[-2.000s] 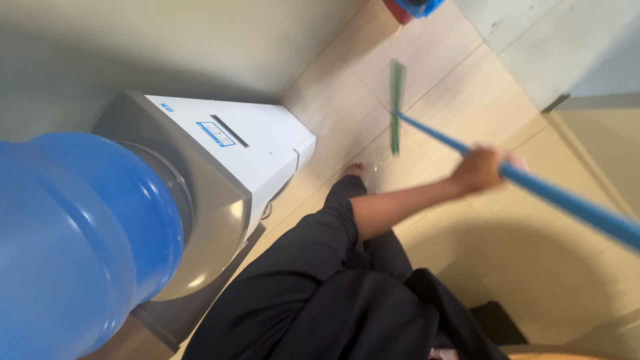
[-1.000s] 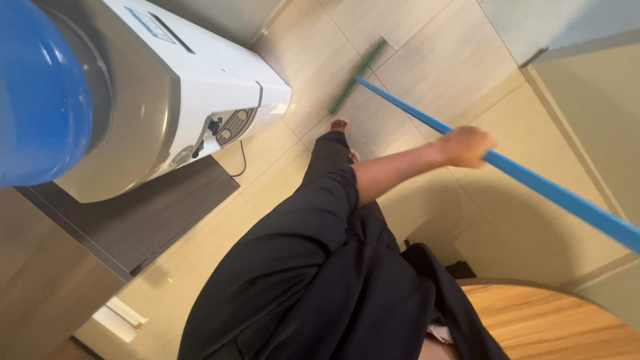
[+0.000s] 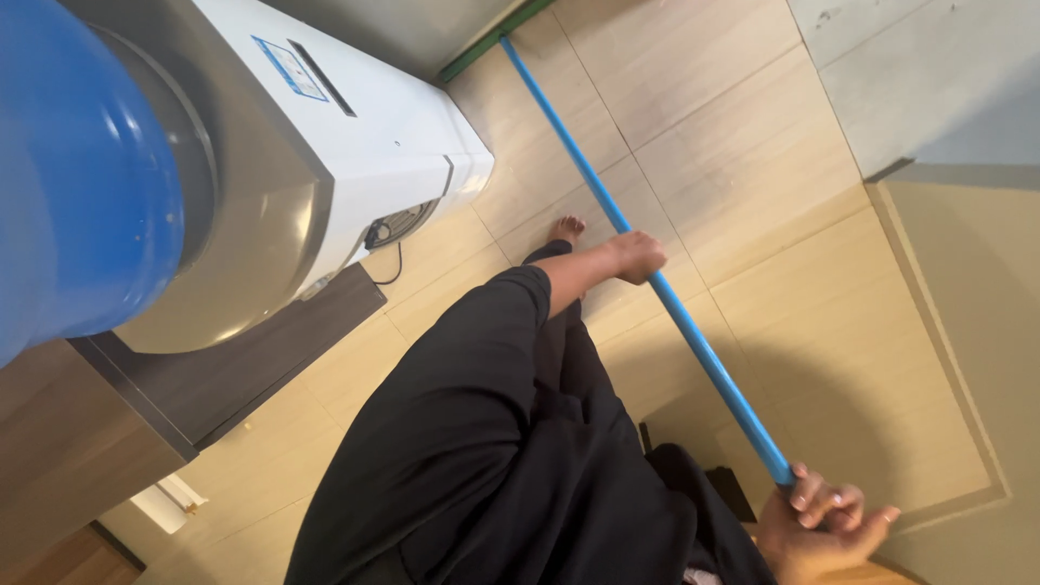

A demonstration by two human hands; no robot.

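Observation:
My left hand [image 3: 638,256] is closed around the middle of a blue pole [image 3: 711,361], palm side down. This pole belongs to a long-handled floor squeegee or broom; which of the two I cannot tell. Its narrow green head [image 3: 475,58] lies along the foot of the wall at the top, beyond the water dispenser, partly cut off by the frame edge. At the lower right, my right hand [image 3: 821,520] has its palm turned up and its fingers curled loosely around the pole's dark near end, which the fingers partly hide.
A white and grey water dispenser [image 3: 382,138] with a large blue bottle [image 3: 81,179] stands at left, beside a low dark wooden platform [image 3: 268,366]. A cable hangs near its base. My bare foot [image 3: 570,229] is on the tiled floor [image 3: 691,162]. Walls border the right side.
The green head has moved from the open floor ahead of my feet to the wall's foot. My left hand has kept hold of the pole. My right hand has come into view at its near end.

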